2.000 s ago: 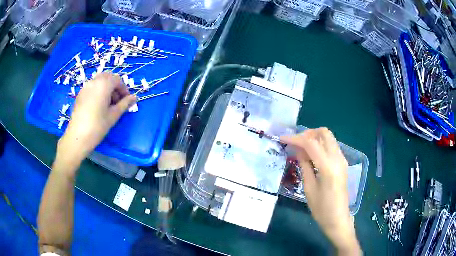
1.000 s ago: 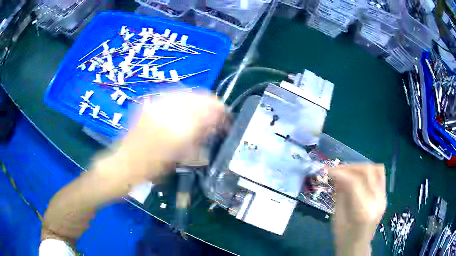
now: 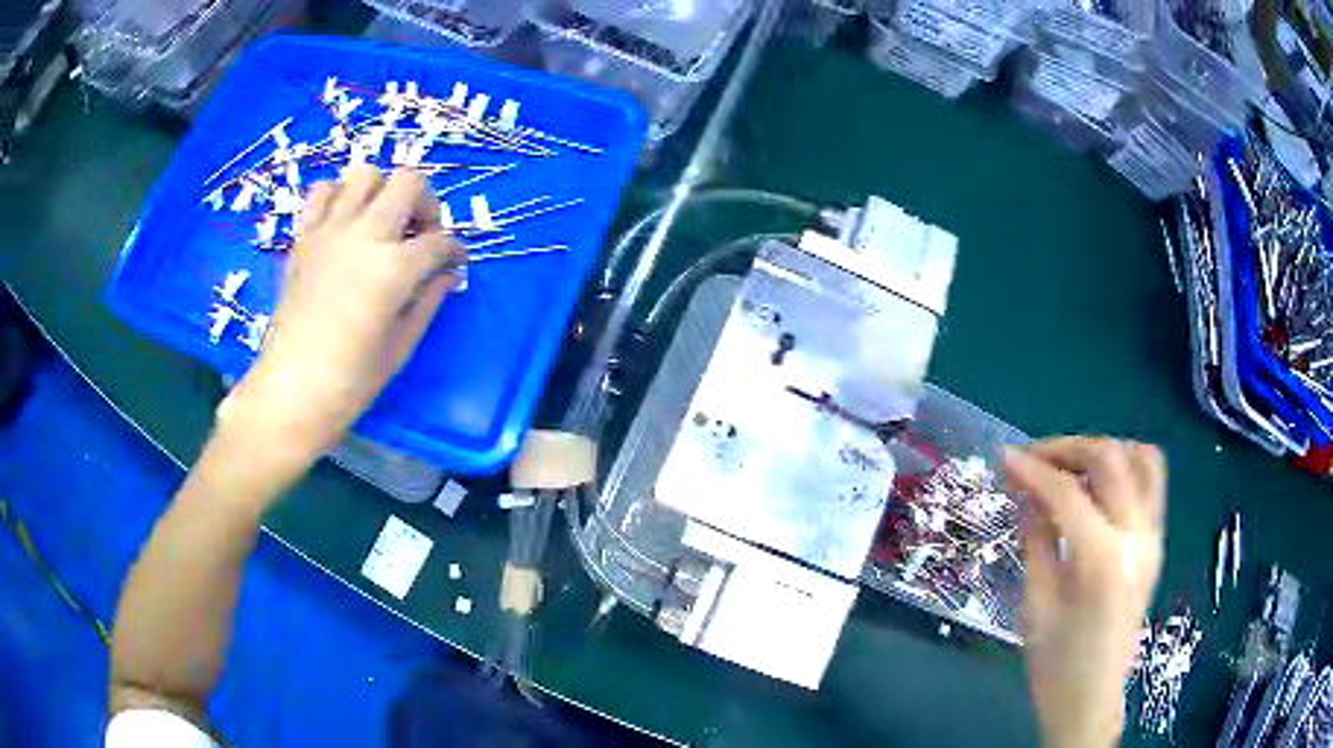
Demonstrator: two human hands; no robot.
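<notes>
The blue tray [image 3: 504, 365] on the left holds many wired parts [image 3: 388, 139] with white blocks and thin leads. My left hand [image 3: 366, 278] is over the tray, its fingertips pinched at a small white block of a wired part; the fingers hide part of it. The silver-white pneumatic fixture [image 3: 797, 409] stands in the middle, with a thin dark and red piece at its central slot. My right hand [image 3: 1089, 533] is right of the fixture, beside the clear plastic box [image 3: 965, 409], fingers apart with nothing seen in them. That box holds jumbled white and red parts.
Air hoses [image 3: 643, 271] with tan tape curve between tray and fixture. A paper label [image 3: 396, 557] lies near the front edge. A loose part pile [image 3: 1165, 672] and slim metal pins [image 3: 1228, 558] lie at right. Stacked clear boxes [image 3: 950, 44] line the far edge; a blue tray stack [image 3: 1221, 292] stands at right.
My left hand went from the tray toward the fixture and is back over the tray. My right hand moved from the fixture to the right and its fingers opened. The view shifted slightly.
</notes>
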